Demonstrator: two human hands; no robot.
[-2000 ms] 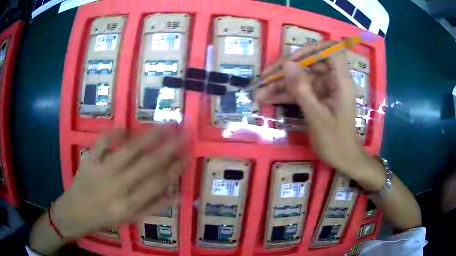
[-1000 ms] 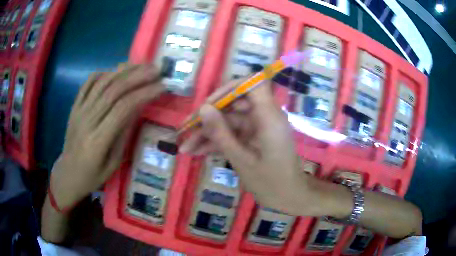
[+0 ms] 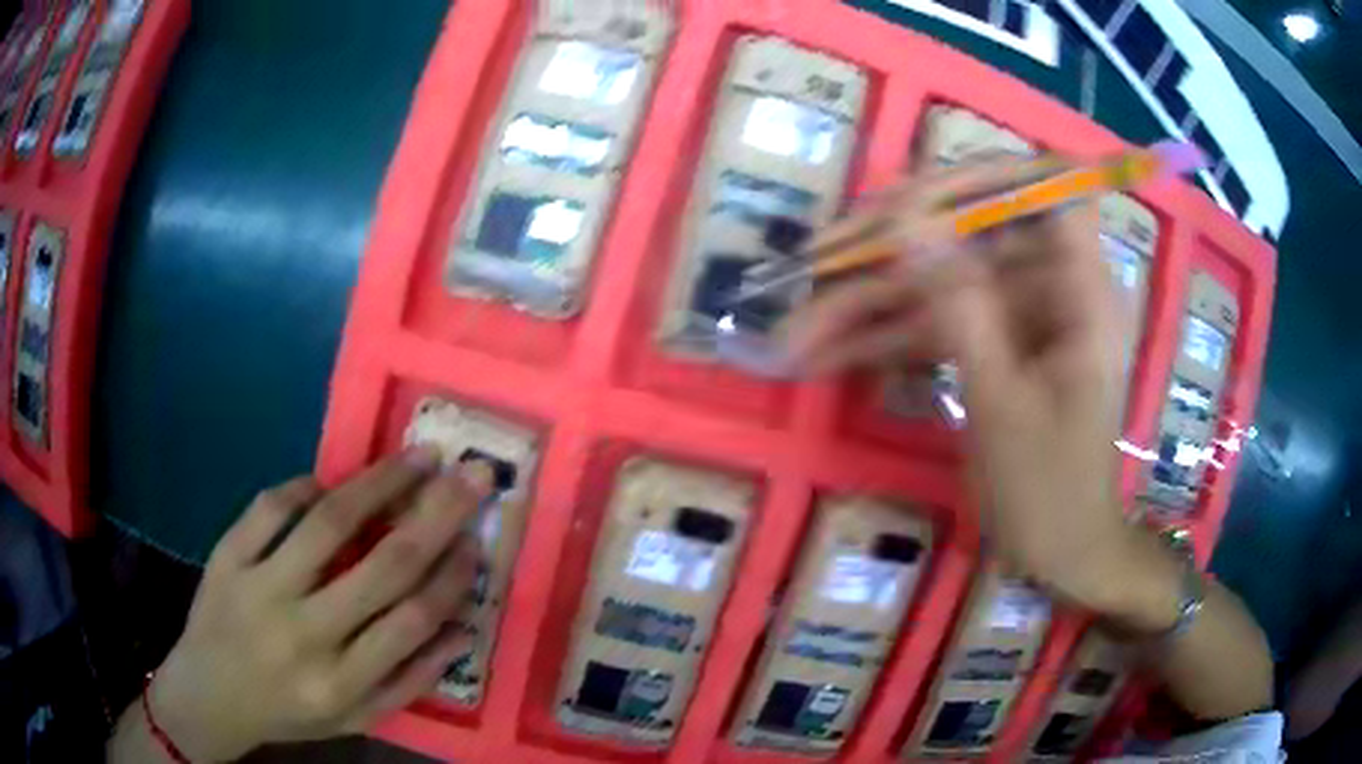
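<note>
My left hand (image 3: 321, 612) holds nothing; its fingertips rest on the lower-left phone body (image 3: 433, 427), at a small black adhesive piece (image 3: 493, 467) near its top end. My right hand (image 3: 1038, 373) holds orange-gripped tweezers (image 3: 1031, 202); the blurred metal tips are over the second phone (image 3: 769, 127) of the upper row, beside black pieces (image 3: 784, 235). A shiny clear sheet shows partly under my right hand, which hides much of it. The phones lie back side up in the red tray (image 3: 590, 381).
Other phones sit in the tray's two rows, lower ones with black pieces at the top end. More filled red trays (image 3: 127, 202) stand at the left on the dark green bench (image 3: 239, 299). White sheets with black squares (image 3: 1165, 75) lie beyond the tray.
The tray shifted right in view. My left hand moved down onto the lower-left phone. My right hand took the tweezers to that phone's black piece, then back up right to the upper row.
</note>
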